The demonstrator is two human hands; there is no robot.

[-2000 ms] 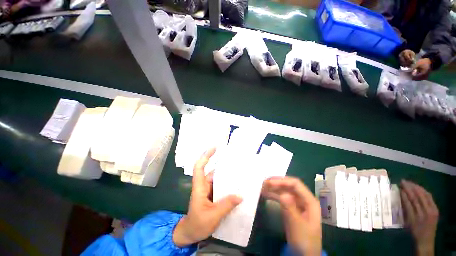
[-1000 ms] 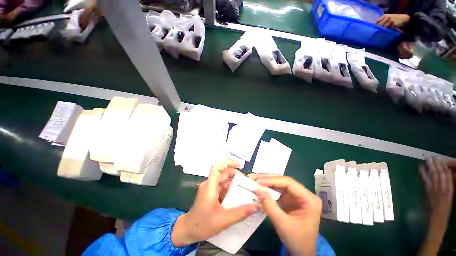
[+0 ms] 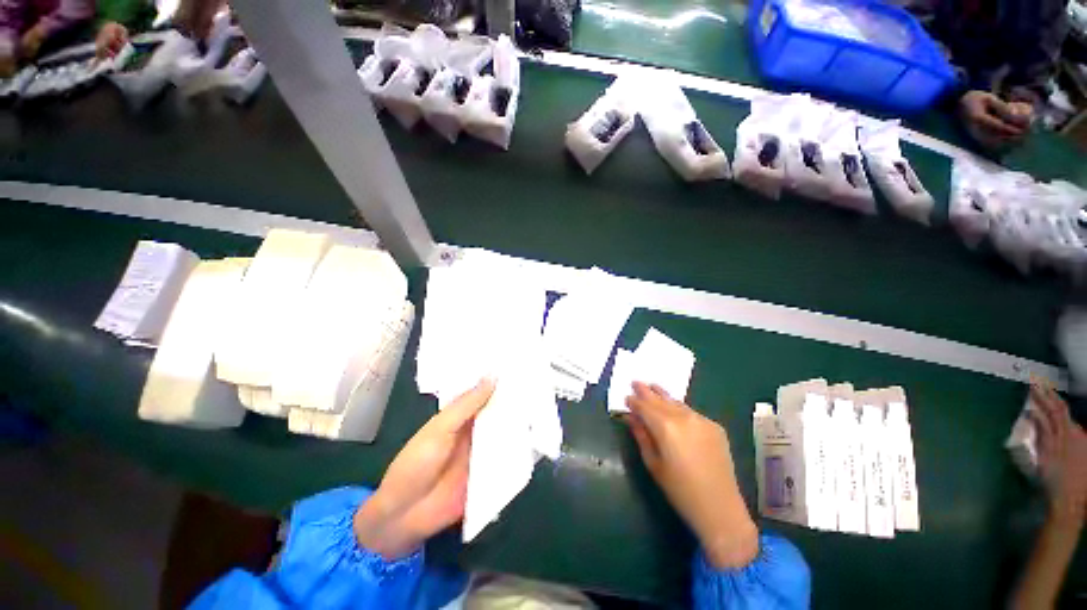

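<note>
My left hand point(image 3: 420, 483) holds a white carton point(image 3: 501, 447), tilted on edge, in front of the fanned pile of flat white cartons point(image 3: 483, 316). Thin white leaflets point(image 3: 590, 324) lie right of that pile. My right hand point(image 3: 685, 459) has its fingertips on small white cards point(image 3: 663, 367) further right; whether it grips one cannot be told. Folded cartons point(image 3: 849, 465) stand in a tight row at the right, one showing a grey-purple picture panel. Thick cream-white carton stacks point(image 3: 298, 328) lie left of the fanned pile.
A slanting metal upright point(image 3: 346, 131) stands behind the piles at a pale guide rail point(image 3: 763, 312). Bagged products point(image 3: 811, 155) lie on the far belt. A blue bin point(image 3: 846, 54) is beyond. A small printed stack point(image 3: 146, 290) lies far left. Another person's hand point(image 3: 1055, 441) is at the right edge.
My right hand has left the held carton and moved right to the small cards. My left hand has shifted left with the carton. Far bags moved right. The folded row is shorter.
</note>
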